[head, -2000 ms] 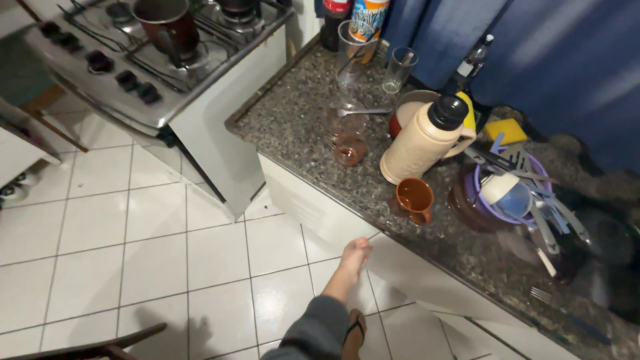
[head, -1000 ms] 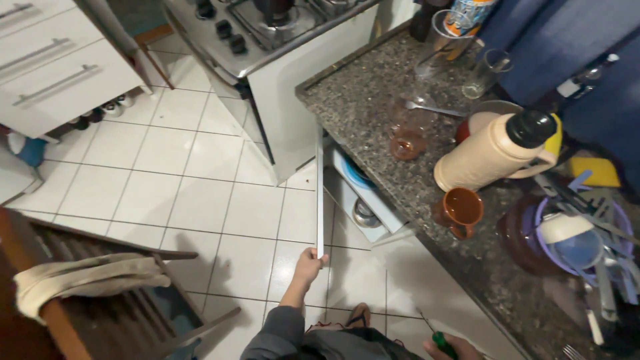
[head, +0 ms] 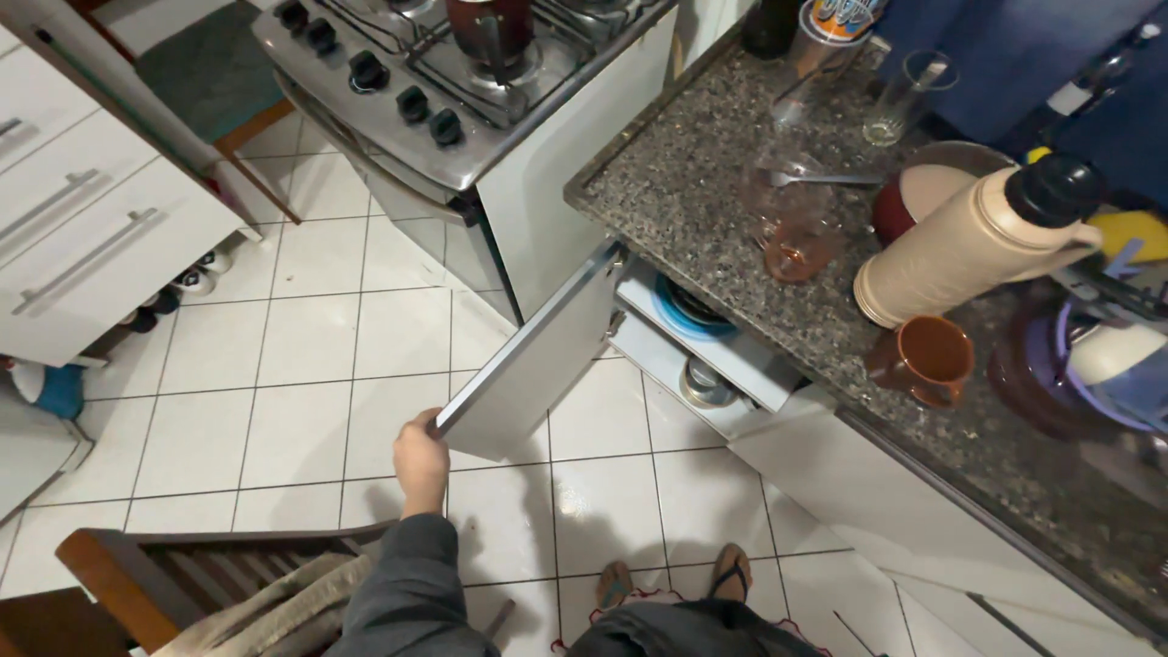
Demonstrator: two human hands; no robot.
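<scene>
My left hand (head: 422,464) grips the free edge of a white cabinet door (head: 538,365), which stands swung out from under the granite counter. Inside the cabinet, a blue-rimmed stack of dishes (head: 680,315) lies on the upper shelf and a metal item (head: 707,383) on the lower one. My right hand is outside the frame; a thin dark rod (head: 853,630) shows at the bottom right edge. Above, on the granite counter (head: 675,173), are a beige thermos (head: 958,246), a brown mug (head: 929,360) and a brownish glass dish (head: 794,251).
A gas stove (head: 456,100) with a dark pot (head: 490,32) stands beyond the door. A wooden chair (head: 128,584) with a cloth over it is close at lower left. White drawers (head: 82,219) stand at far left. Clear glasses (head: 899,109) and a dish rack (head: 1068,365) are on the counter.
The cabinet door, shut two seconds ago, has swung out wide with my left hand on its edge, exposing the shelves. My right hand, holding a green-handled tool a second ago, has left the view.
</scene>
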